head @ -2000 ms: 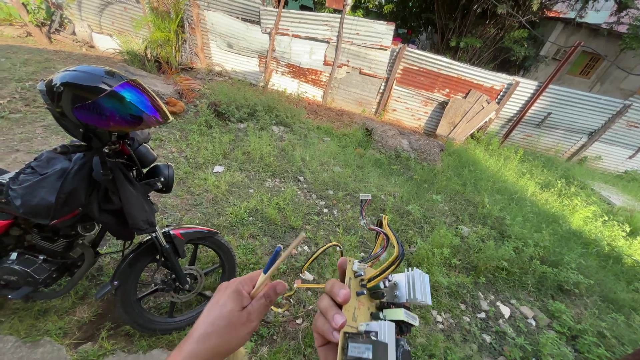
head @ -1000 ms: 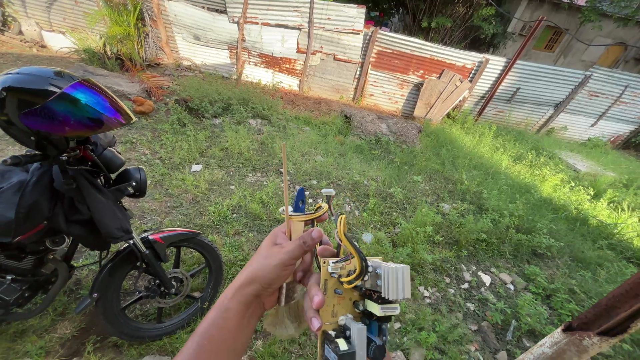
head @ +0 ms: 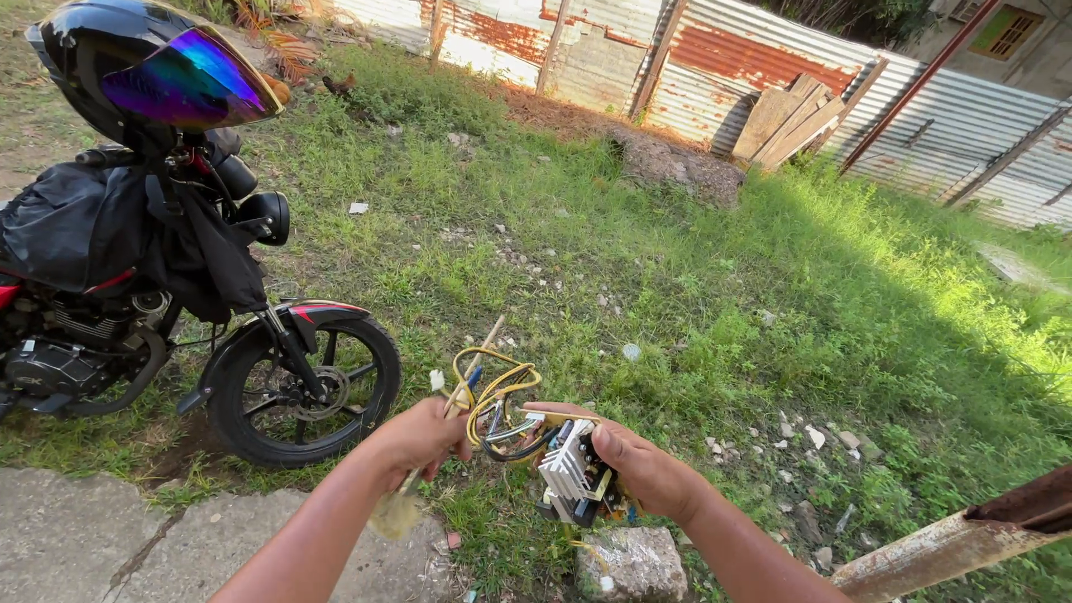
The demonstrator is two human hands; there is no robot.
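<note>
My right hand (head: 641, 469) grips a circuit board (head: 561, 412) by its edge, with a silver finned heat sink (head: 568, 471) facing left and other components around it. Yellow, black and white wires (head: 494, 394) loop from the board towards my left hand (head: 427, 440). That hand is closed around a thin wooden stick (head: 486, 347) and a blue-ended tool (head: 475, 377); a pale bristly tuft (head: 394, 512) hangs below it. A white connector (head: 436, 379) sticks out just above the left hand. Its fingertips are partly hidden.
A motorcycle (head: 306, 368) with a helmet (head: 159, 67) stands at the left. Below are a concrete slab (head: 251, 544) and a concrete block (head: 632, 561). A rusty metal post (head: 946, 544) juts in at lower right. Grass with rubble spreads to a corrugated metal fence (head: 611, 71).
The board has turned, so its heat sink now faces left, and my right hand holds its right side. My left hand still holds the stick. The view has shifted downward.
</note>
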